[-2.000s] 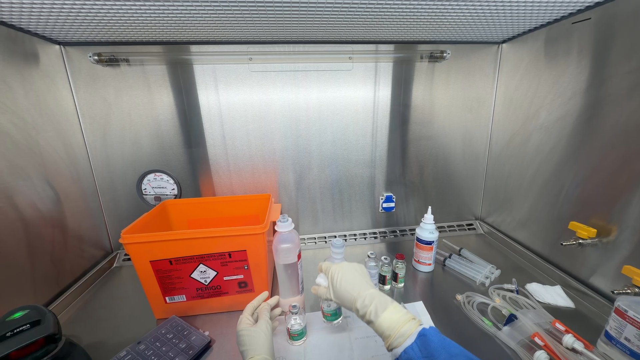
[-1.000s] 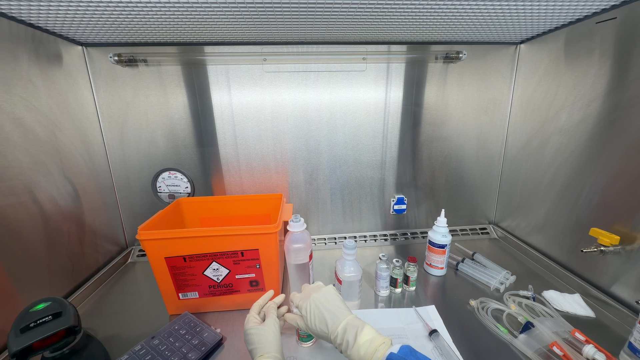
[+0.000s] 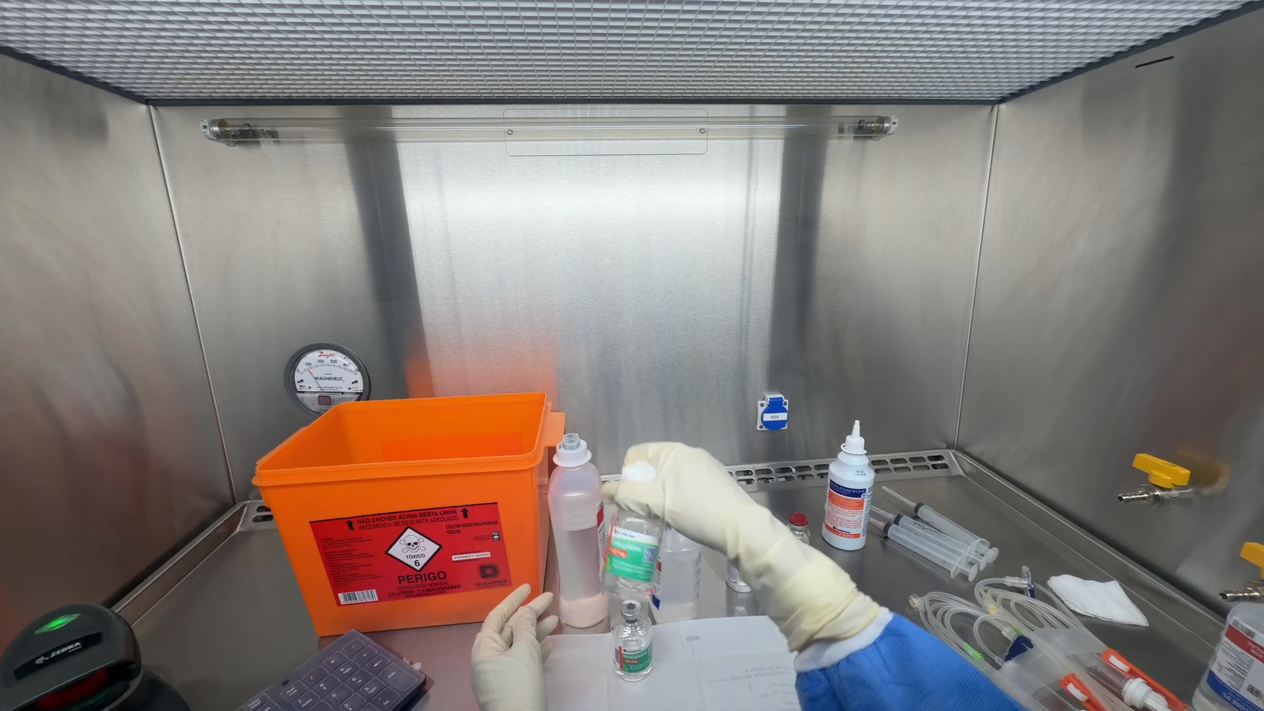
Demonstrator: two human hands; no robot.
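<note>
My gloved right hand [image 3: 681, 494] is raised over the paper sheet [image 3: 711, 662], shut on a glass vial with a green and white label [image 3: 632, 553]; something white, perhaps gauze, shows between its fingers. Below it a smaller vial with a green label [image 3: 633, 647] stands upright on the sheet. My gloved left hand [image 3: 513, 647] is low, left of that vial, with fingers partly curled; nothing shows in it. Behind stand a clear plastic bottle [image 3: 577, 533] and a second clear bottle [image 3: 678, 578], partly hidden by my right hand. A red-capped vial [image 3: 799, 526] stands beyond my right forearm.
An orange sharps container [image 3: 395, 454] stands left, with a keypad [image 3: 341, 681] and a scanner [image 3: 74, 662] before it. To the right are a white dropper bottle [image 3: 849, 494], large syringes [image 3: 928, 543], coiled tubing [image 3: 987, 617] and folded gauze [image 3: 1098, 599]. Steel cabinet walls [image 3: 1106, 296] enclose the surface.
My right hand has risen away from my left hand, where both were close together a second ago, and now holds the labelled vial up. The syringe seen on the sheet earlier is out of sight.
</note>
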